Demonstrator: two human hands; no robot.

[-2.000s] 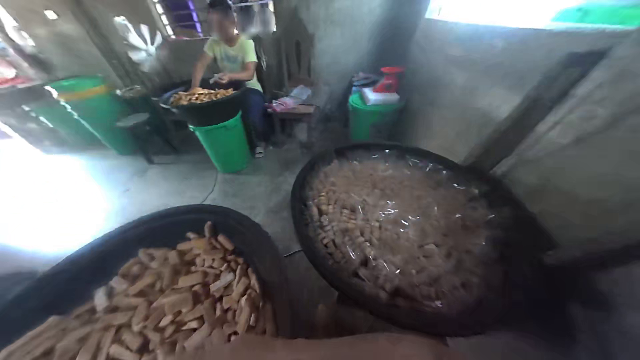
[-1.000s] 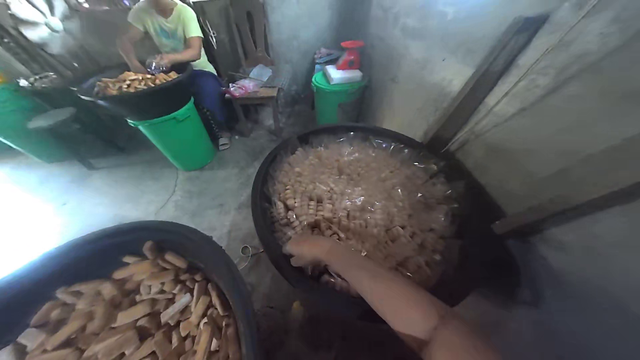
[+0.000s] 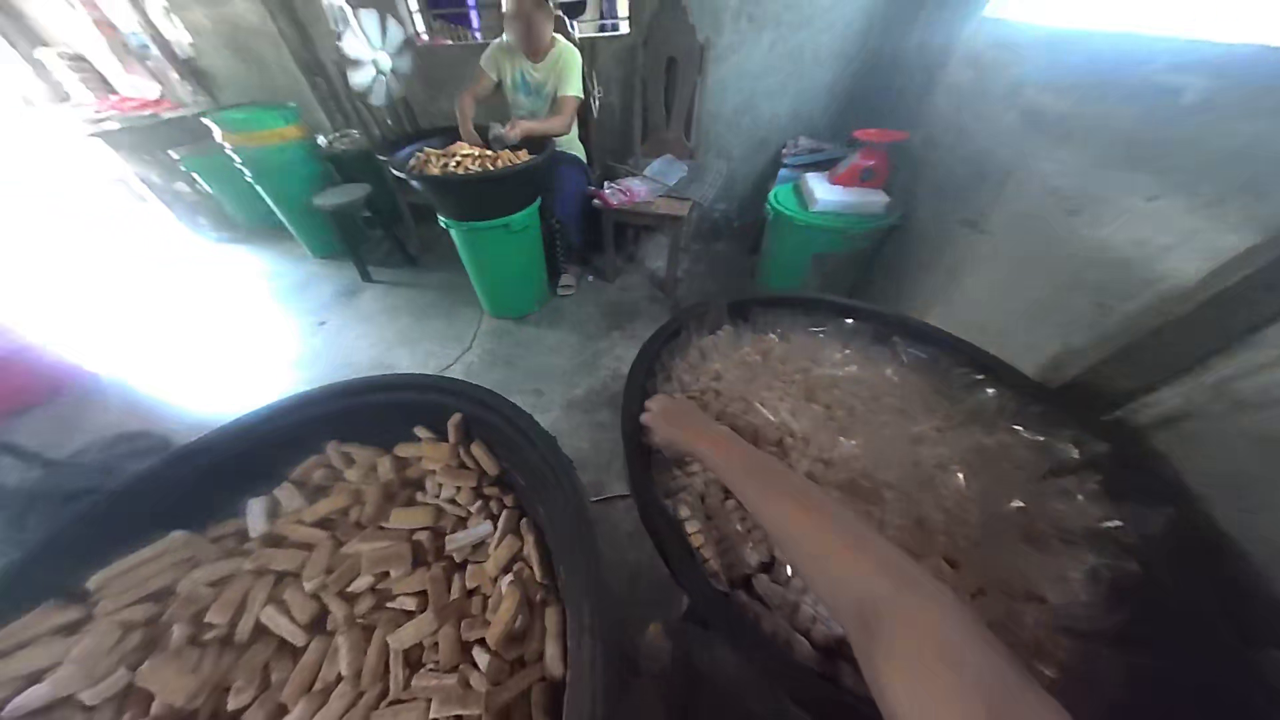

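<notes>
My right hand reaches across from the lower right to the left inner edge of a large black tub. It rests at the packed clear plastic bags of brown sticks; whether its fingers grip one cannot be told. The bags fill the tub and glint on top. At the lower left, a second black tub holds loose brown stick-shaped pieces, apparently baked. My left hand is not in view.
A person sits behind a black basin of similar pieces on a green bin. A red scale stands on a lidded green bin. A stool, wooden table and fan are nearby.
My forearm, unseen two seconds ago, entered over the bag-filled tub by one second ago. The hand now lies farther up along the tub's left edge. The view has shifted.
</notes>
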